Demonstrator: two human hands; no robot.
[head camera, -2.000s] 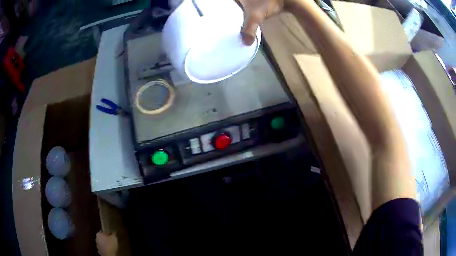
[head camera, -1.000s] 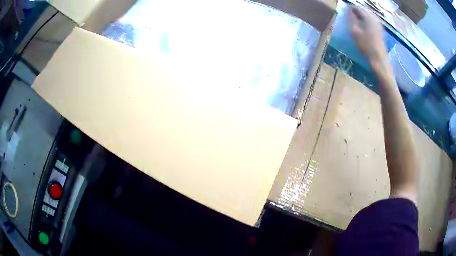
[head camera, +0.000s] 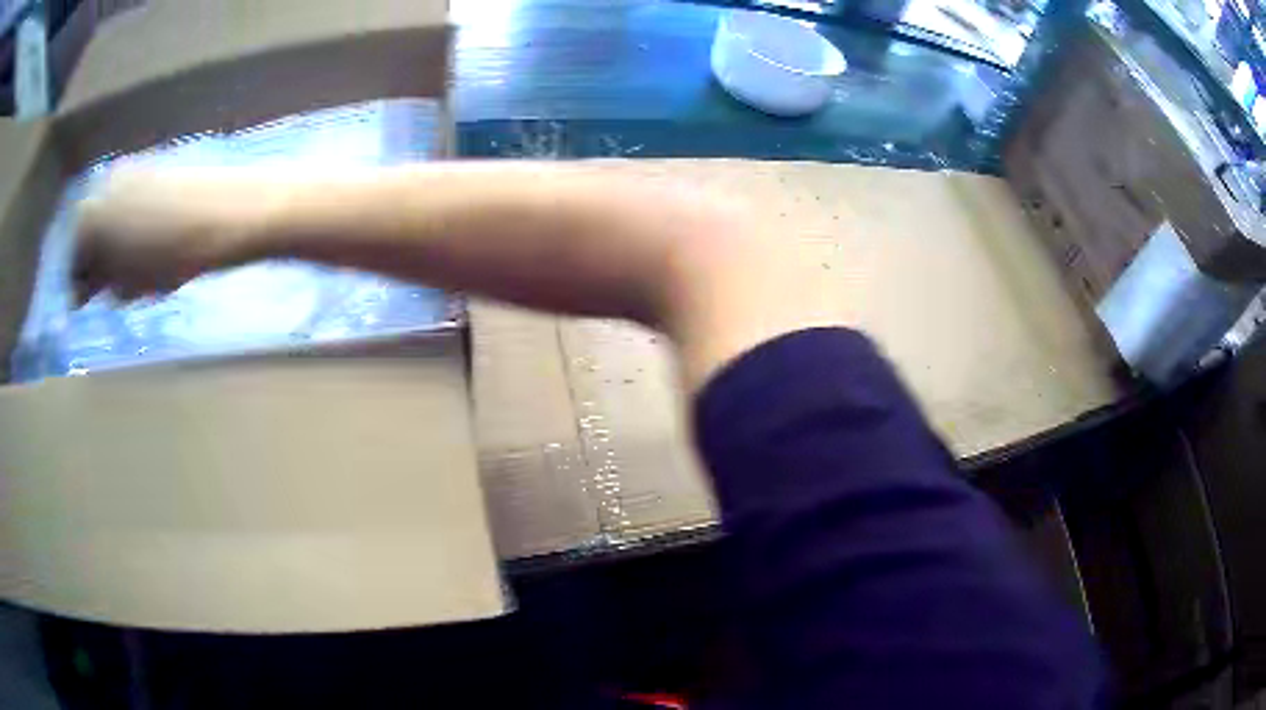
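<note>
My right hand (head camera: 153, 236) is over the open carton (head camera: 264, 70) at the upper left, my forearm stretching across from the right. The hand is blurred, and whether its fingers hold anything cannot be told. Shiny clear plastic film (head camera: 375, 298) fills the carton beneath it. The carton's wide tan flap (head camera: 250, 486) hangs toward me. A white bowl (head camera: 780, 67) stands on the green surface at the top, away from my hand. My left hand is not in view.
A cardboard-covered bench (head camera: 889, 278) lies right of the carton. A brown box (head camera: 1111, 153) with a pale label stands at its right end. The green surface (head camera: 597, 97) runs behind. A small red thing (head camera: 653, 700) shows at the bottom edge.
The view has turned right, and the machine has left the picture except perhaps its dark edge. My right hand has moved from the green surface at the right to above the carton at the left.
</note>
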